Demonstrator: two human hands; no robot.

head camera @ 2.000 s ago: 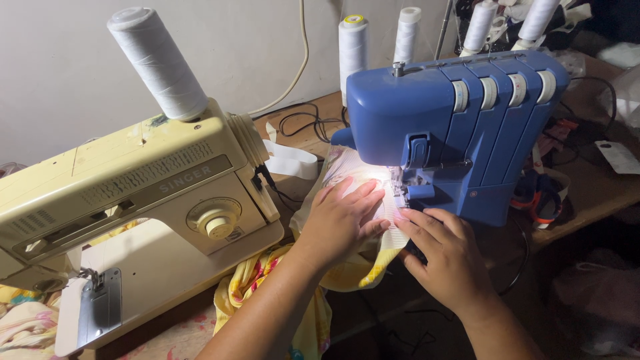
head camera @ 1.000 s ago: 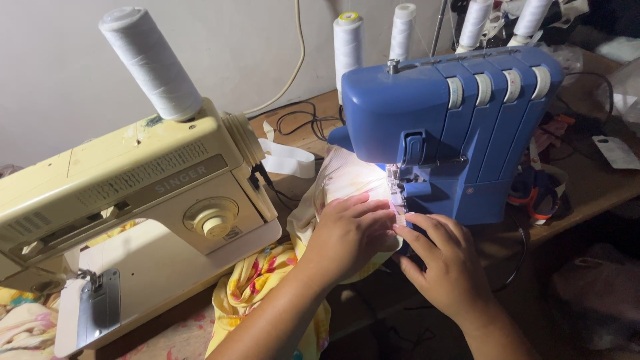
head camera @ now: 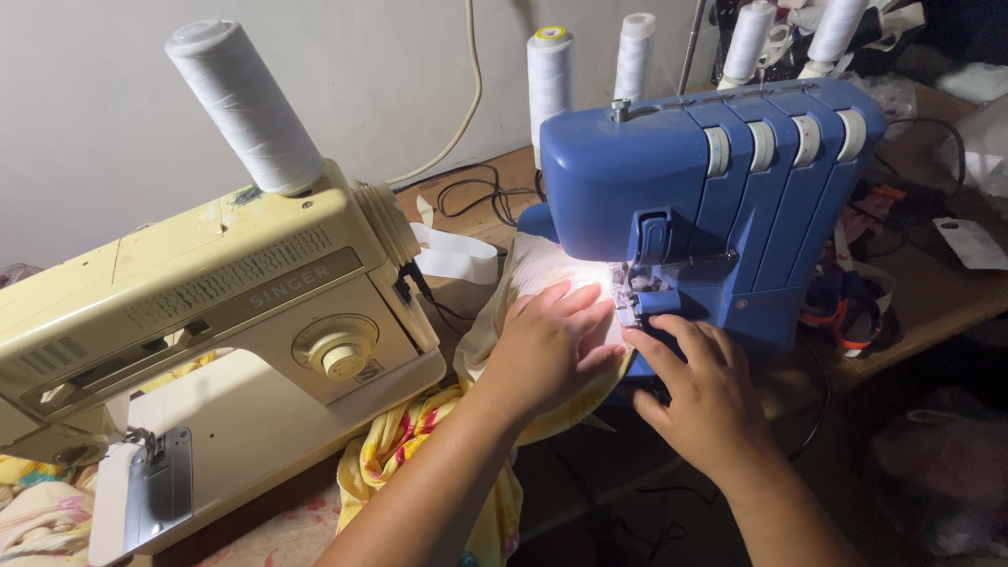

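A blue serger (head camera: 614, 181) stands right of centre, its lamp lighting the needle area. Pale ribbed fabric (head camera: 524, 276) with a yellow printed part lies at its presser foot (head camera: 626, 303) and hangs over the table edge. My left hand (head camera: 543, 346) rests palm down on this fabric, just left of the foot, fingers slightly spread. My right hand (head camera: 701, 378) is at the front of the foot, its index fingertip at the fabric's edge and the thumb apart below; whether it pinches the cloth cannot be told. More yellow floral fabric (head camera: 386, 441) bunches under my left forearm.
A cream Singer sewing machine (head camera: 260, 315) with a white thread cone (head camera: 244, 106) stands at left. White cones, one of them yellow-topped (head camera: 550, 87), stand behind the serger. A white elastic band (head camera: 453, 256) and black cables (head camera: 488, 193) lie between the machines. Orange-trimmed cloth (head camera: 854, 315) lies at right.
The fabric under my left hand has shifted at the foot, and less of its yellow part shows in front than two seconds ago. Both hands remain beside the presser foot.
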